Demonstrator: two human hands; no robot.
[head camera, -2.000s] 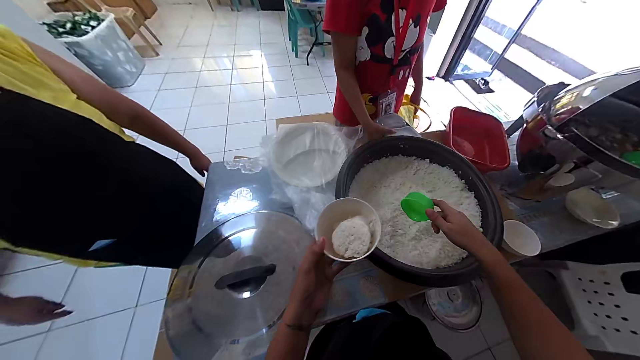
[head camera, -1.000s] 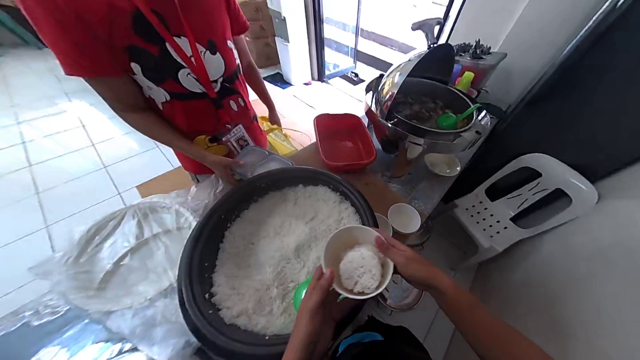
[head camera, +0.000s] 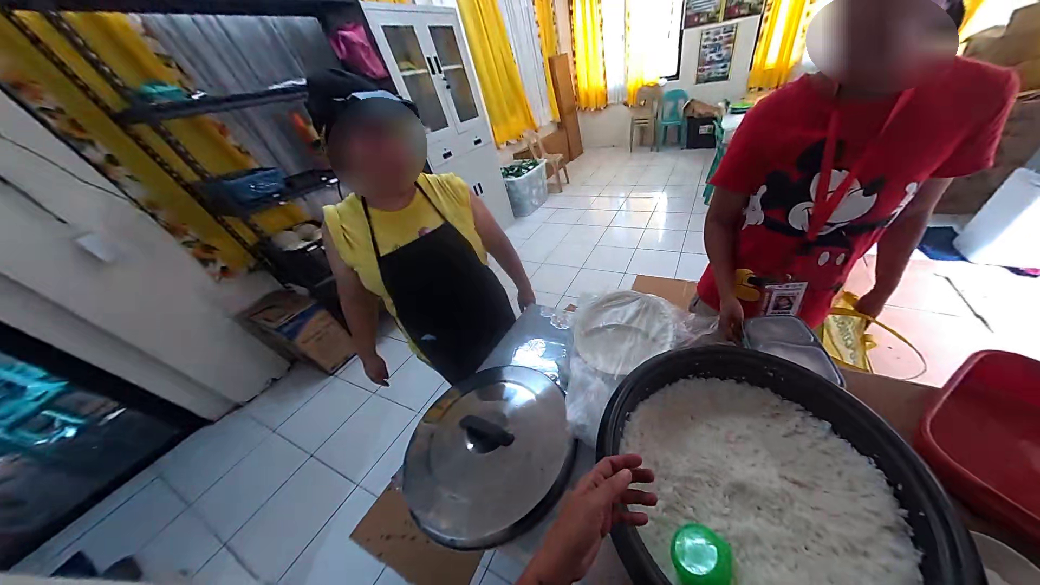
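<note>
A large black pot (head camera: 873, 414) full of cooked white rice (head camera: 764, 471) fills the lower right. My left hand (head camera: 600, 508) is at the pot's left rim, fingers apart, holding nothing. Close to its fingertips a green plastic scoop (head camera: 700, 552) lies on the rice. To the left of the hand is a round metal lid (head camera: 496, 455) with a black handle. Behind the pot sits a round white item in clear plastic (head camera: 621, 333). My right hand is out of view. No bowl of rice shows in either hand.
A red plastic basin (head camera: 995, 439) stands right of the pot, a white bowl (head camera: 1007, 561) below it. A person in a red shirt (head camera: 845, 179) holds a clear container (head camera: 792, 345) behind the pot. A person in a black apron (head camera: 447, 284) stands left, beyond the lid.
My left hand has let go of the bowl of rice, which both hands held a second ago. My right hand has left the view. The view has swung left and up.
</note>
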